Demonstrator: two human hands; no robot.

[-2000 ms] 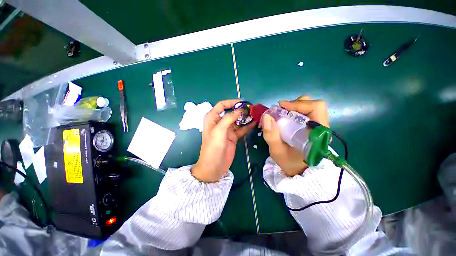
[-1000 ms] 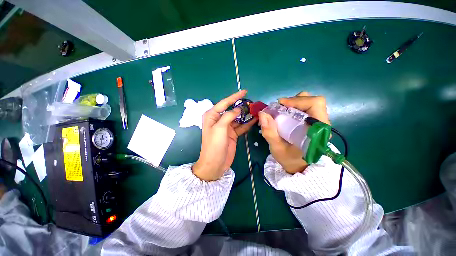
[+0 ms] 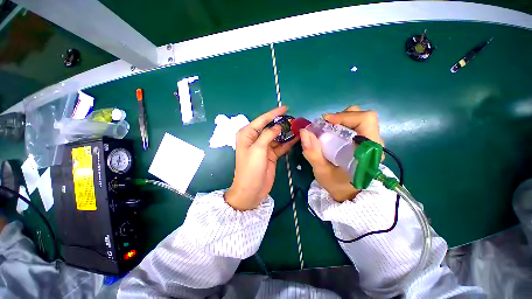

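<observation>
My left hand (image 3: 255, 157) holds a round black workpiece (image 3: 285, 128) with a shiny centre between thumb and fingers, above the green bench. My right hand (image 3: 336, 157) grips the dispensing syringe (image 3: 334, 145), a clear barrel with pale pink contents. Its red tapered front end (image 3: 300, 125) is at the workpiece's right side; whether the tip touches it is hidden. A green adapter (image 3: 367, 164) caps the rear, with a clear air hose (image 3: 421, 219) and a thin black cable (image 3: 399, 205) running over my right sleeve.
A black glue dispenser (image 3: 87, 233) stands left, with a plastic bag (image 3: 44, 125) behind it. A paper square (image 3: 177, 163), crumpled tissue (image 3: 228, 131), orange-ended tool (image 3: 142, 120) and small clear bag (image 3: 191, 100) lie nearby. Another round part (image 3: 419, 47) and dark pointed tool (image 3: 471, 55) lie back right.
The syringe's green rear end has shifted slightly to the left. Since the earliest frame, my left index finger has straightened upward beside the workpiece. Both holds are unchanged.
</observation>
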